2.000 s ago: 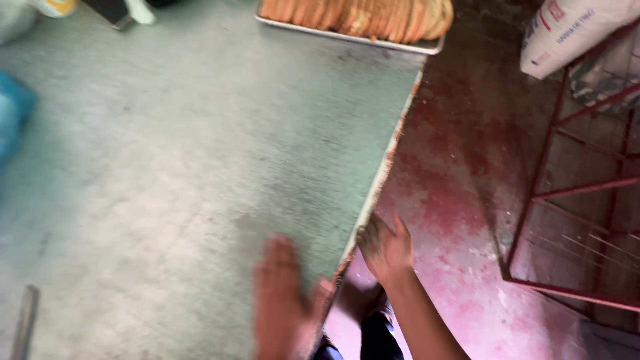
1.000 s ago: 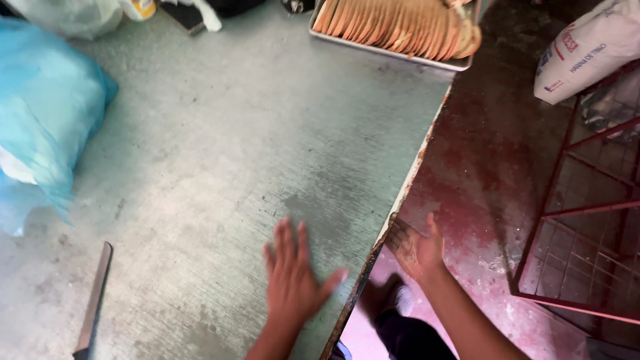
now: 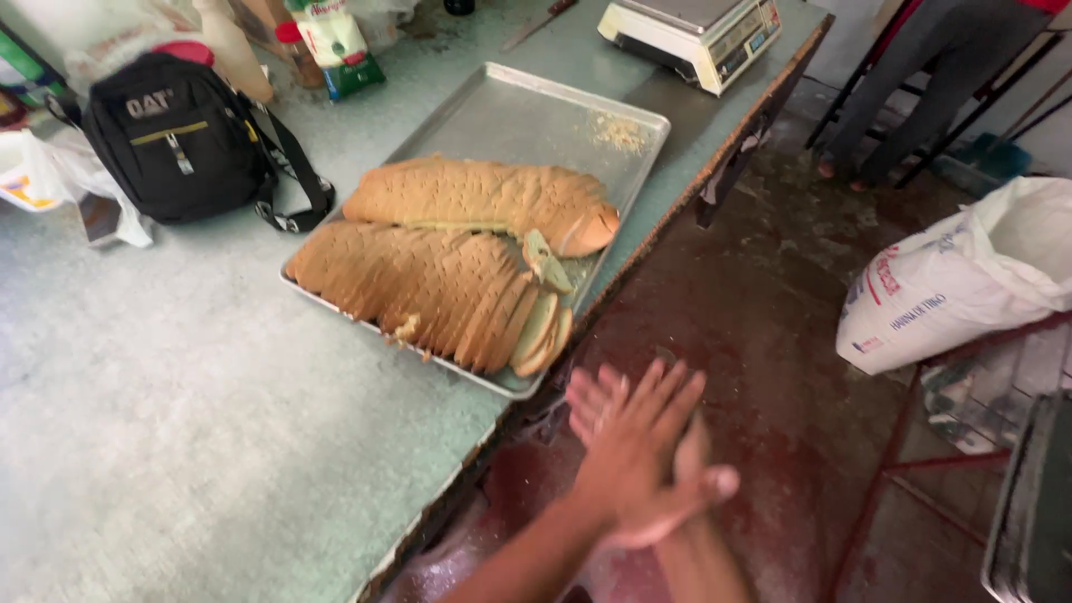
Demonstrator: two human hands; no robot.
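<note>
My left hand (image 3: 641, 456) lies over my right hand (image 3: 695, 444), palm against palm, beyond the table's edge and above the floor. Fingers of both are spread, and neither holds a thing. The left covers much of the right. Just past the fingertips, a metal baking tray (image 3: 469, 109) rests on the table (image 3: 251, 469). Two long sliced loaves lie side by side on it: the near loaf (image 3: 410, 280) has slices fanned out at its right end, and the far loaf (image 3: 486, 197) sits behind. A loose bread slice (image 3: 546, 261) leans between them. Crumbs (image 3: 618, 132) lie in the tray's far corner.
A black bag (image 3: 180, 142), a plastic packet (image 3: 339, 50), a knife (image 3: 536, 25) and a white scale (image 3: 691, 38) stand on the table. Right of it are a flour sack (image 3: 955, 276), a red metal rack (image 3: 888, 469) and dark trays (image 3: 1034, 502). A person (image 3: 938, 84) is farther back.
My left hand has left the tabletop and my right hand the table's edge; they now meet palm to palm over the floor. The view has swung toward the tray.
</note>
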